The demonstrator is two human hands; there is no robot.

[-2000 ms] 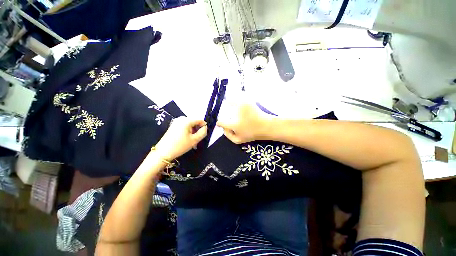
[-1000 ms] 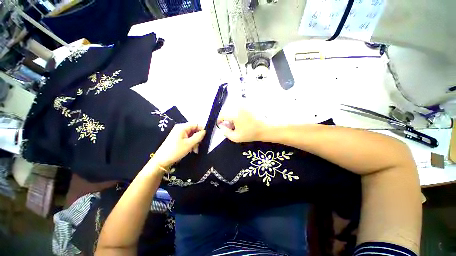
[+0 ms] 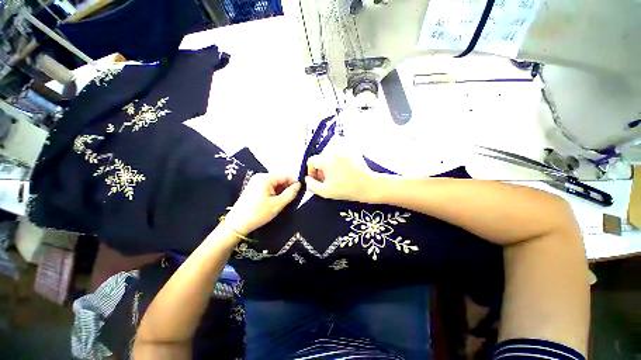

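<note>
A black garment panel [image 3: 422, 228] with pale gold flower embroidery lies over the table's front edge and my lap and spreads to the left. A narrow dark strip [image 3: 314, 143] runs from my fingertips up to the presser foot area [image 3: 340, 116]. My left hand [image 3: 270, 199] pinches the strip's lower part at the slit. My right hand [image 3: 336, 174] pinches it from the right side, close to my left fingertips. A small white V-shaped gap [image 3: 305, 199] shows below my fingers. The needle tip is too bright to make out.
The white sewing machine head [image 3: 590, 31] stands above, with a paper note [image 3: 485, 27]. A grey rounded plate [image 3: 396, 97] is beside the needle. Long tweezers [image 3: 513, 157] and a black-handled tool [image 3: 589, 191] lie at the right. A striped cloth [image 3: 98, 316] hangs at lower left.
The strip's upper end has moved up and right to the presser foot area and now bends. My left hand has moved slightly right, nearer my right fingertips.
</note>
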